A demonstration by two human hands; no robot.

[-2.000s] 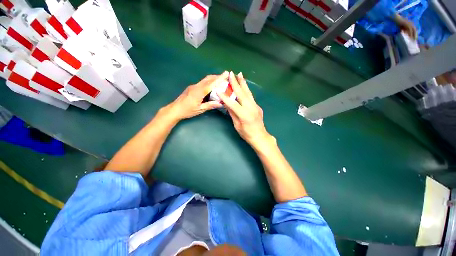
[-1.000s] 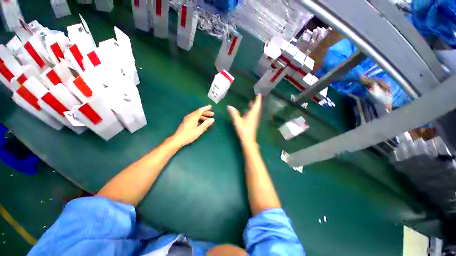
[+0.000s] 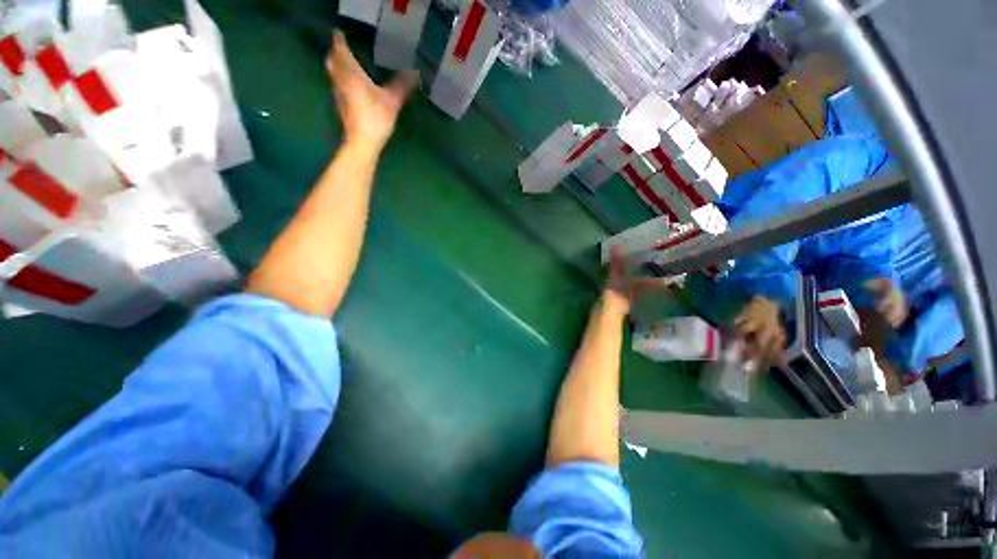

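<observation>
Open white boxes with red stripes stand clustered at the left, flaps raised. My left hand is stretched to the far side with thumb and fingers apart, holding nothing, close to a white red-striped box. My right hand is reached out to the right and blurred. It is at the near end of a white box by the grey metal bar; whether it grips this box cannot be told. Another white box lies just right of my right hand.
Grey metal bars cross the right side. Stacked white boxes stand at the far side, with clear plastic wrap and brown cartons behind. Another person's blurred hand is by a dark-edged tray.
My hands have moved apart, the left to the far left and the right to the right. The view has turned. The box that stood beyond my hands is no longer there.
</observation>
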